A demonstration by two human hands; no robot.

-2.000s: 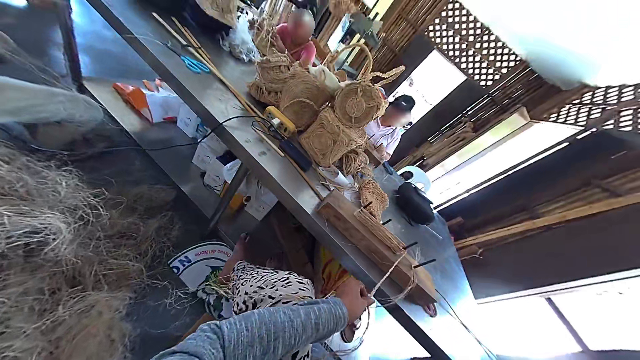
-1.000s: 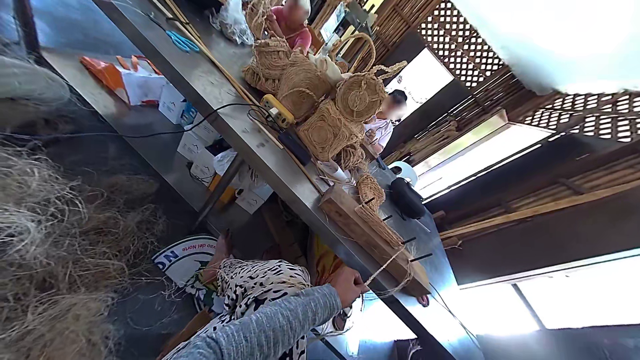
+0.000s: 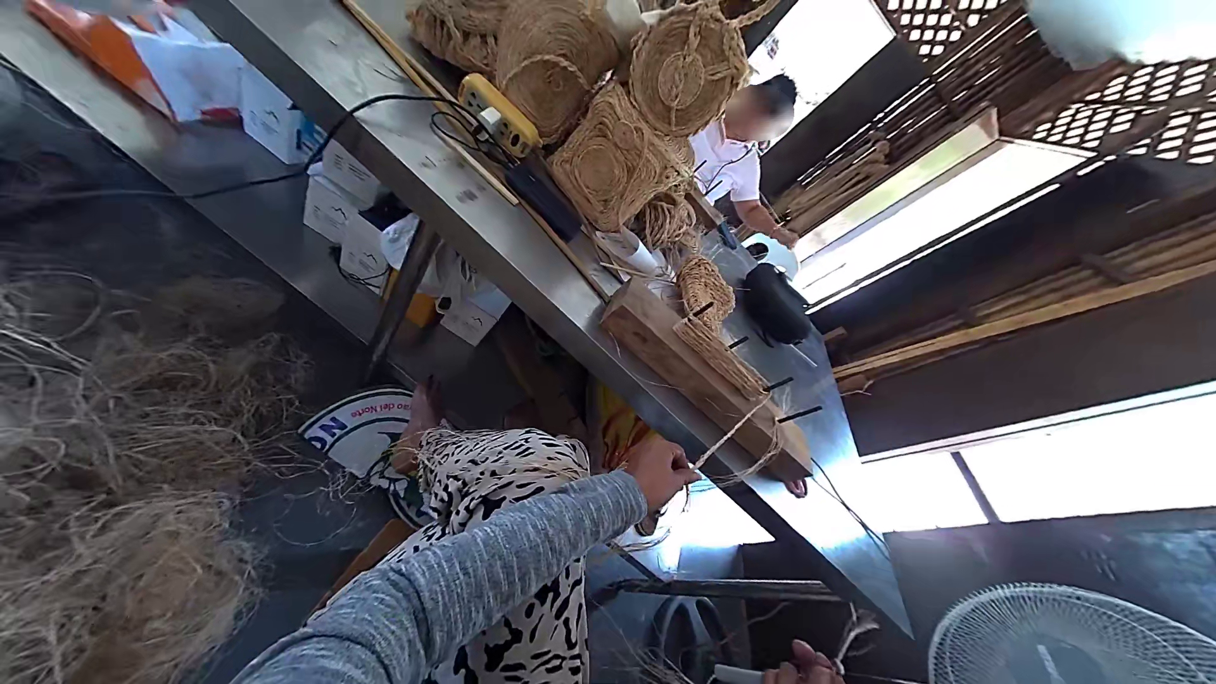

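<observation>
My left hand (image 3: 660, 470), in a grey sleeve, pinches a strand of natural fibre (image 3: 731, 437). The strand runs up to the pegs of a wooden block (image 3: 655, 332) at the steel table's edge. Dark metal pegs (image 3: 800, 414) stick out of the block, and a woven fibre strip (image 3: 712, 351) lies along it. Loose fibre ends hang beside my left hand. At the bottom edge, cut off by the frame, are the curled fingers of what appears to be my right hand (image 3: 806, 667), close to a fibre tuft (image 3: 858, 632); its grip is unclear.
Woven fibre pieces (image 3: 617, 157) and a yellow power strip (image 3: 499, 114) with a black cord lie on the steel table (image 3: 456, 190). A person in white (image 3: 727, 166) sits across it. Loose fibre (image 3: 123, 456) heaps at left. A fan (image 3: 1045, 636) stands at lower right.
The view has shifted, bringing in the fan and the fingers at the bottom edge. My left hand still holds the strand near the block.
</observation>
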